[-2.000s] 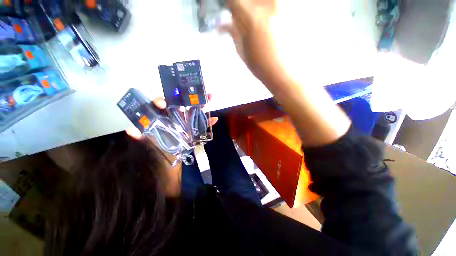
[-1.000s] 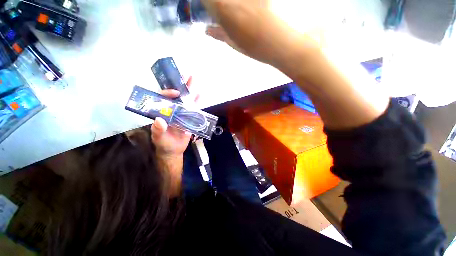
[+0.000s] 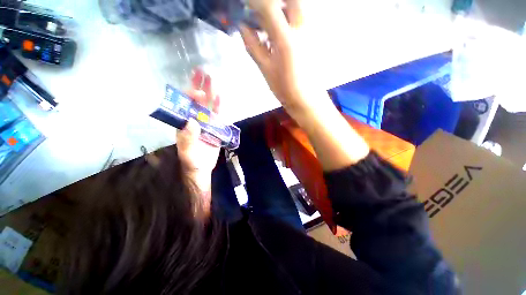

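My left hand (image 3: 197,138) holds a slim black cable pack (image 3: 179,108) with a yellow-orange sticker and a coiled cable in its clear end. The pack is tilted, above the table's front edge. My right hand (image 3: 272,43) is blurred at the top centre. Its fingers touch or overlap dark packs (image 3: 222,12) with an orange spot; whether it grips one cannot be told. Clear packaging (image 3: 147,17) lies beside these packs.
Black packs (image 3: 40,46) and teal packs (image 3: 16,135) lie on the white table (image 3: 86,124) at left. An orange box (image 3: 305,167), a blue crate (image 3: 360,103) and a cardboard carton (image 3: 476,213) stand below and right.
The second pack seen in my left hand earlier no longer shows there. My right hand has moved closer to the dark packs at top centre. The view has shifted, showing more carton and crate.
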